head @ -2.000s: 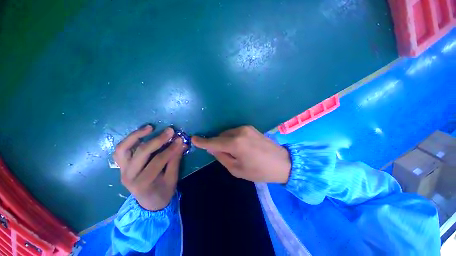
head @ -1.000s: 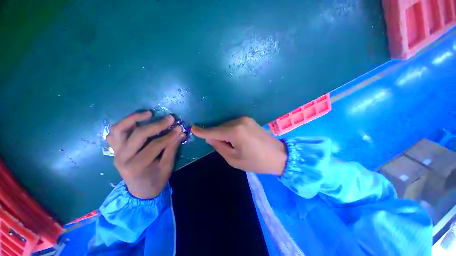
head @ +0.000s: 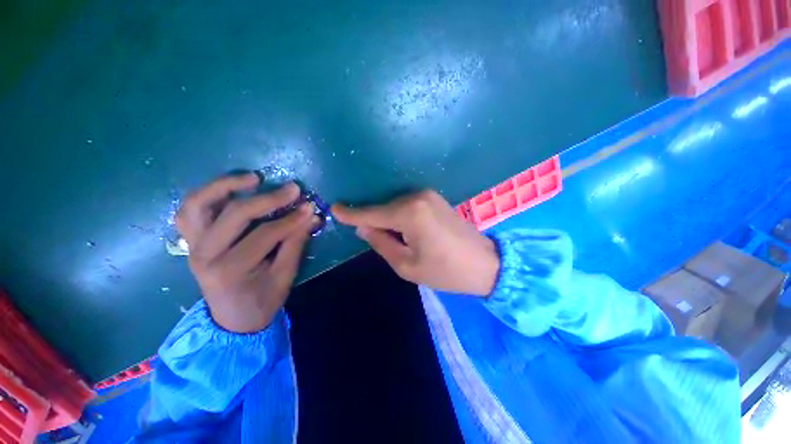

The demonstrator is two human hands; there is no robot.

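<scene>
My left hand [head: 247,247] pinches a small dark round piece with shiny silver parts [head: 319,218] between its fingertips, just above the green surface [head: 303,69]. The fingers hide most of the piece. Dark caps show on some left fingertips. My right hand [head: 429,243] is closed, with its index fingertip against the right side of the piece. A bright blue tip [head: 322,206], possibly of a slim tool, shows between the fingertips; the rest is hidden. Whitish scraps [head: 177,246] lie beside my left hand.
Pale specks are scattered on the green surface. Red compartment trays stand at the upper right [head: 681,52] and lower left [head: 43,381]. A small red gridded tray [head: 519,192] shows below the surface's edge near my right arm. Cardboard boxes [head: 724,282] stand on the blue floor, right.
The whole view has shifted a little, so hands and surface sit slightly further left and higher. Both hands keep nearly the same pose around the piece.
</scene>
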